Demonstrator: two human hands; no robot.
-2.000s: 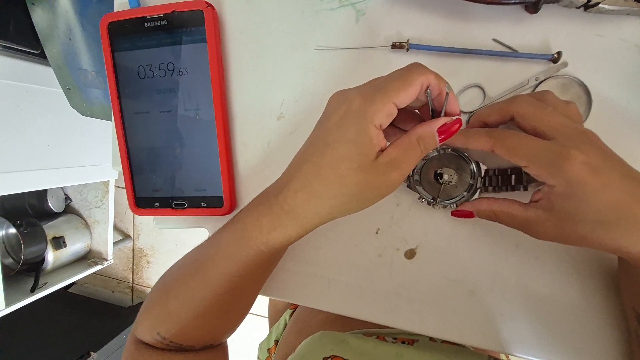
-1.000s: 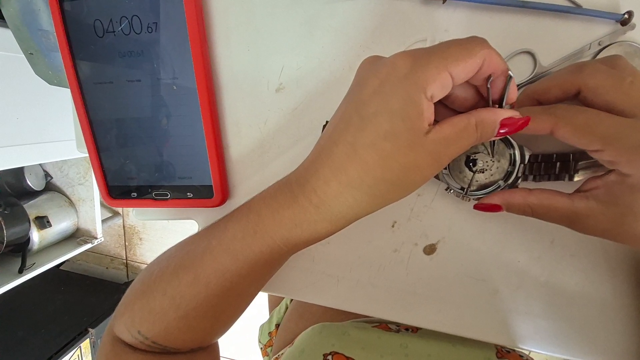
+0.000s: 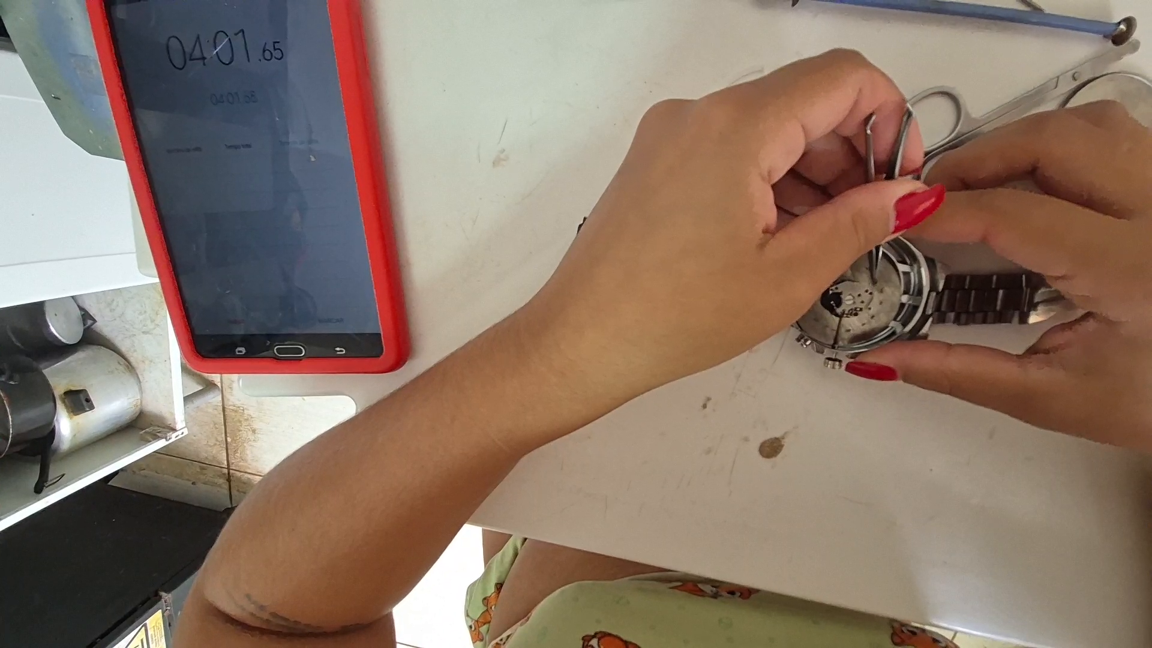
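A metal wristwatch (image 3: pixel 868 301) lies on the white table with its case open and the round movement showing; its crown points toward the table's front edge. My left hand (image 3: pixel 738 207) pinches a small two-armed metal tool, like tweezers (image 3: pixel 871 148), whose thin tips reach down over the movement. The thumb of my right hand (image 3: pixel 1053 243) rests at the lower side of the case, near the dark link bracelet (image 3: pixel 985 299), and its fingers curl above it, steadying the watch. Part of the case is hidden by my left thumb.
A tablet in a red case (image 3: pixel 391 270) shows a running stopwatch at left. Scissors (image 3: pixel 1008 108) and a blue rod-like tool (image 3: pixel 972 11) lie behind my hands. Metal pots (image 3: pixel 94 396) stand on a lower shelf at left. The table's front edge is near my lap.
The tool's thin tips now show over the movement; they were not visible two seconds ago. My right hand stays at the watch. The stopwatch has advanced. The view has shifted.
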